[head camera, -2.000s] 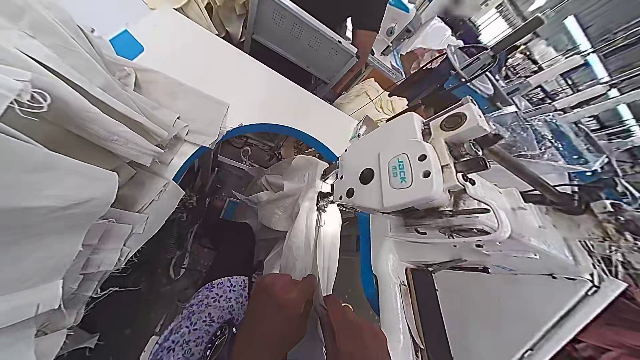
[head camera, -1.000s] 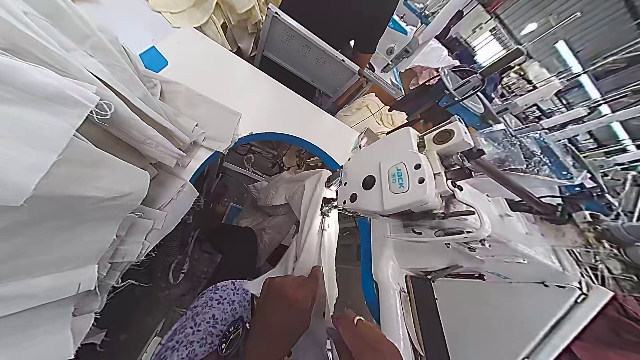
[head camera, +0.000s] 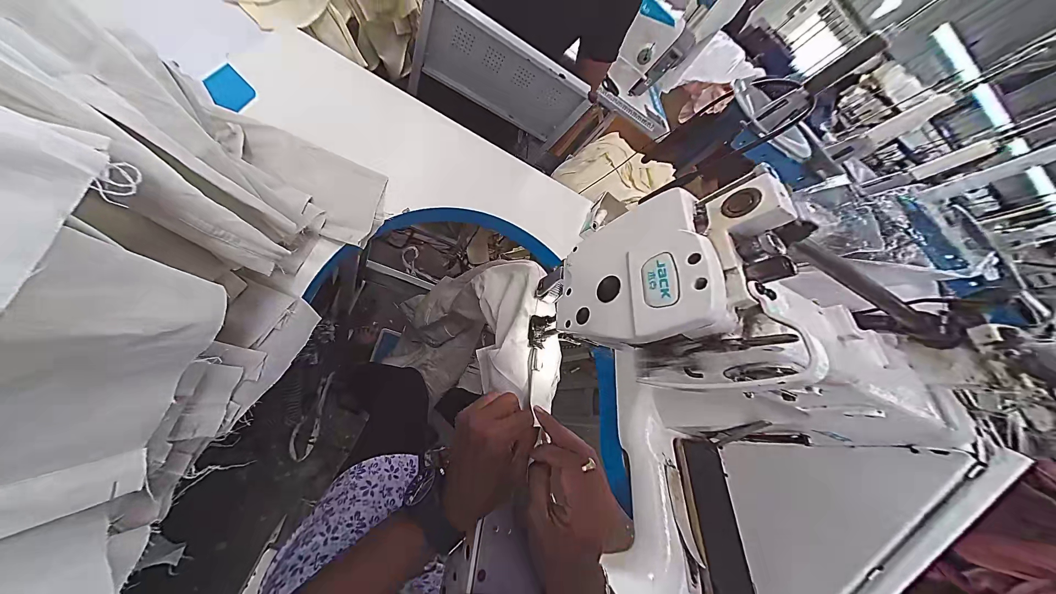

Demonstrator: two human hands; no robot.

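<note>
A white Jack sewing machine head [head camera: 652, 276] stands right of centre, with its needle and presser foot area [head camera: 542, 330] over off-white fabric [head camera: 516, 330]. The cloth hangs beyond and below the foot, inside a round cut-out. Just on the near side of the foot, my left hand [head camera: 487, 454] pinches the fabric's edge between bent fingers. My right hand [head camera: 569, 495], with a ring on one finger, holds the same edge close beside it. The fingertips of both hands nearly meet at the seam line.
Stacked off-white cloth pieces [head camera: 99, 346] with frayed edges hang at the left. A white tabletop [head camera: 396, 124] with a blue-edged cut-out [head camera: 462, 216] lies beyond the hands. Farther back are a grey metal panel [head camera: 503, 70], cream cloth [head camera: 615, 165] and a person's dark sleeve [head camera: 561, 29].
Both hands have shifted on the fabric, and their fingers are now close together at its edge. Less cloth shows between the hands and the presser foot. The view has shifted slightly.
</note>
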